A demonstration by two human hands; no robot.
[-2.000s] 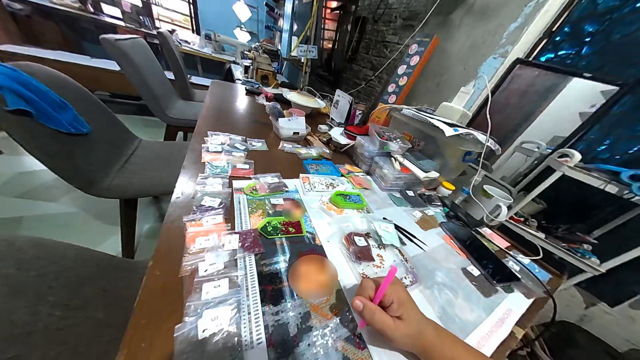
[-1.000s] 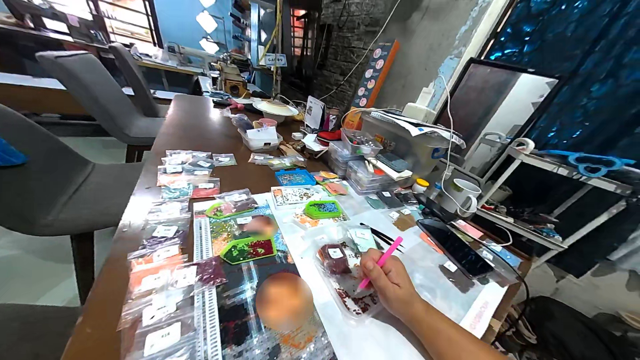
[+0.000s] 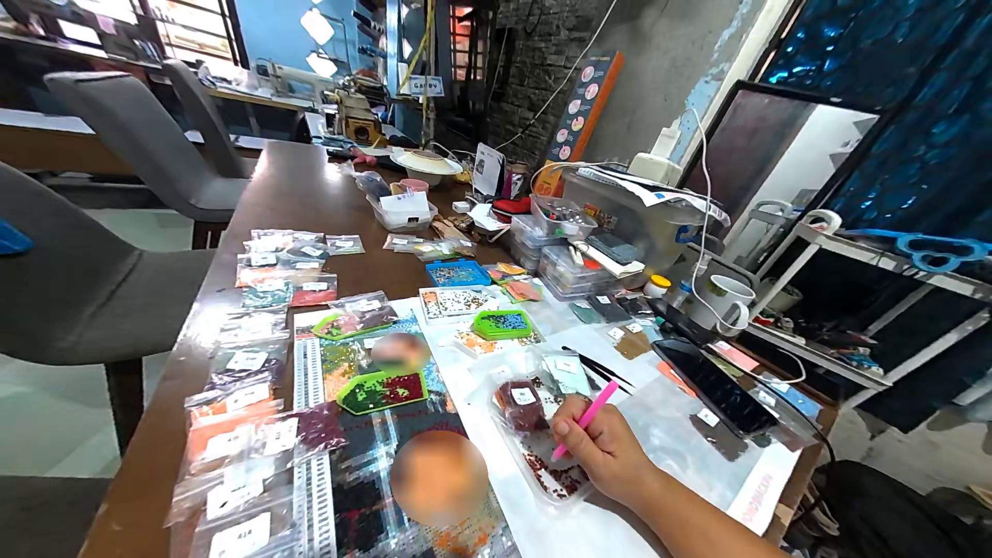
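Observation:
My right hand [image 3: 601, 449] grips a pink applicator pen [image 3: 587, 418], its tip down among dark red beads [image 3: 554, 474] in a clear plastic container [image 3: 518, 457]. A small bag of brown-red beads [image 3: 521, 404] and a pale green bag [image 3: 568, 374] lie in the same container. To its left is a partly covered diamond painting canvas [image 3: 372, 457], with a green tray of dark red and green beads [image 3: 384, 390] on it. Another green tray with blue beads [image 3: 502, 325] lies above the container. My left hand is not in view.
Labelled bead bags [image 3: 240, 399] line the table's left side. Black tweezers [image 3: 597, 366] lie beyond my hand. A black phone [image 3: 717, 387], a white mug [image 3: 721, 302] and stacked plastic boxes [image 3: 573, 271] stand right. Grey chairs [image 3: 139, 139] are at the left.
My right hand with the pink pen has moved from the lower part of the canvas to the clear container of dark red beads. The view has shifted to the right.

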